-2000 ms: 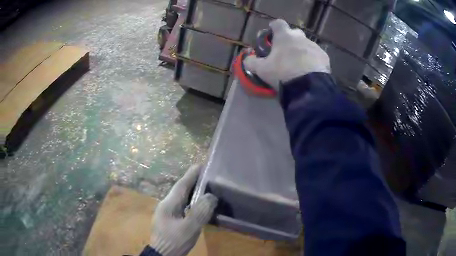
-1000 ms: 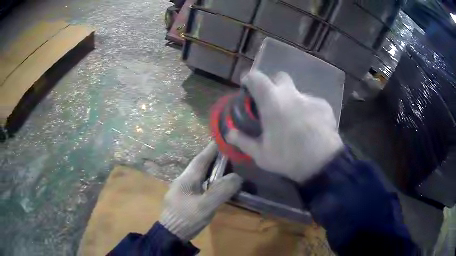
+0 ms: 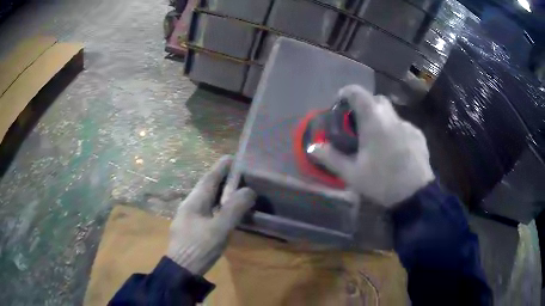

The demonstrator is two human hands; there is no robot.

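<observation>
A grey metal housing lies with its broad plain face up and its recessed narrow end towards me. My right hand, in an off-white knit glove, grips a dark disc sander with a red-orange rim. The sander rests on the broad face near its near right corner. My left hand, also gloved, holds the housing's near left corner, thumb on the end side. The left fingertips are partly hidden behind the edge. A brown cardboard mat lies under the housing.
Strapped grey stacked housings stand beyond the housing, with a dark red object at their left. A dark film-wrapped stack stands at the right. A larger tan cardboard sheet lies at the left on the worn green-grey floor.
The sander in my right hand has moved from the far end to the near left corner, then right to the near right part of the face. My left hand stays at the near left corner.
</observation>
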